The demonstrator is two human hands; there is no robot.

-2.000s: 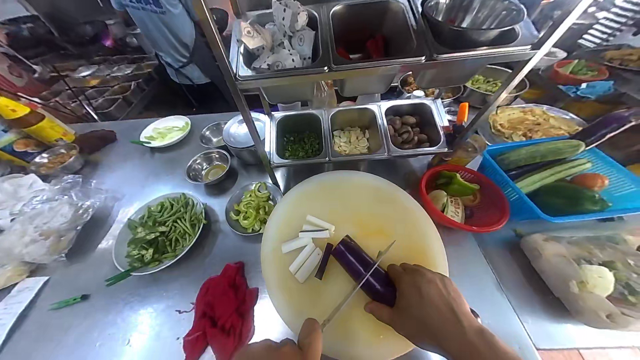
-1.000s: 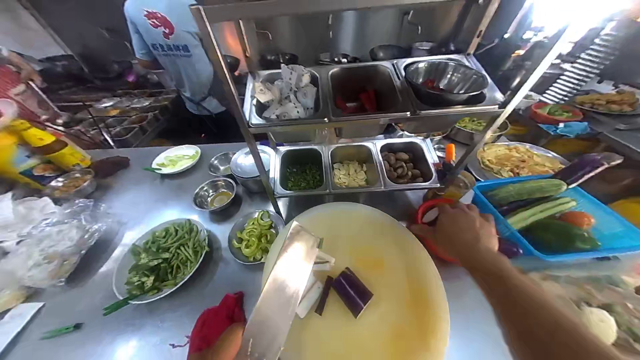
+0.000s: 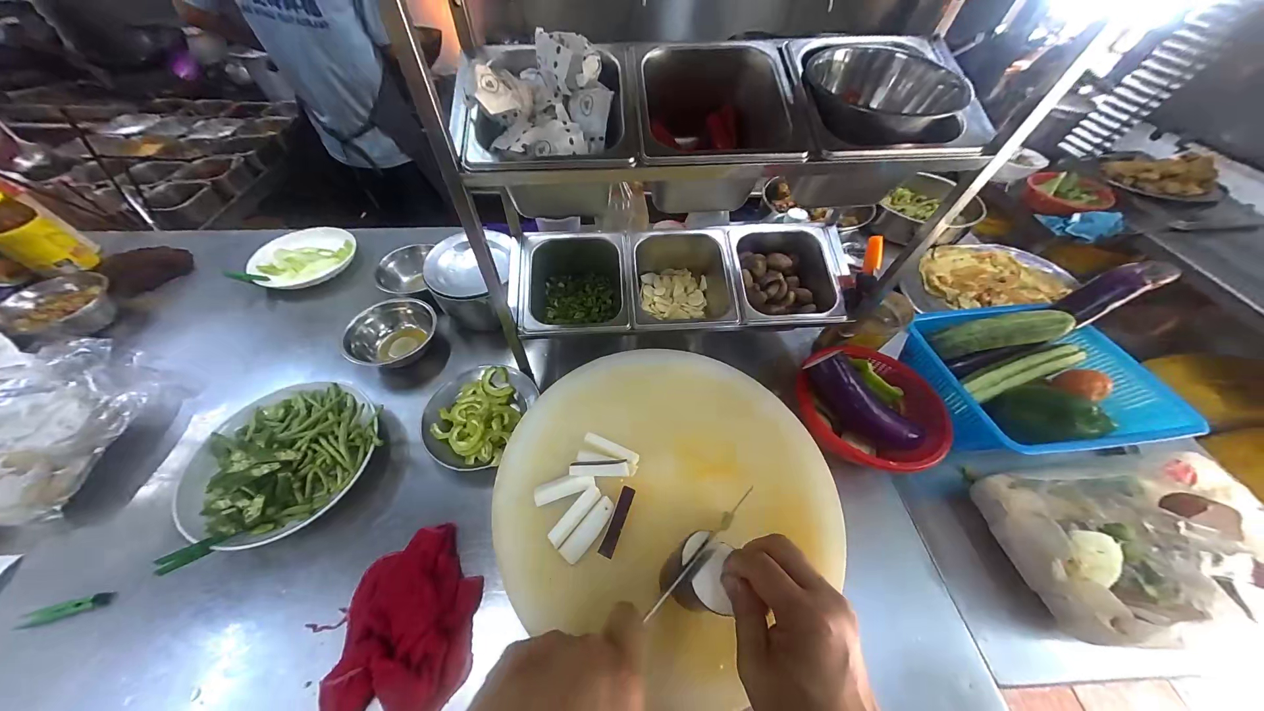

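Observation:
My left hand (image 3: 568,671) is closed around the handle of a kitchen knife (image 3: 673,585), low on the round cutting board (image 3: 770,444). The blade, seen nearly edge-on, is in or against a short eggplant piece (image 3: 709,585) with white cut faces up. From the right, the fingers of my right hand (image 3: 800,622) grip that piece. Peeled white eggplant strips (image 3: 576,515) and a strip with dark purple skin (image 3: 617,521) lie left of the blade. A longer purple eggplant (image 3: 867,405) rests in the red basket (image 3: 950,434), beyond my right hand.
A red cloth (image 3: 410,612), a plate of green beans (image 3: 188,504) and a bowl of sliced green vegetable (image 3: 479,415) lie left of the board. Behind it stands a metal rack (image 3: 731,173) with food pans. A blue basket (image 3: 1145,434) is at right. A person (image 3: 346,89) stands beyond the counter.
The right hand has come back from the red basket to the board and now grips the short eggplant piece. The knife, earlier broadside at the board's left, is now at that piece.

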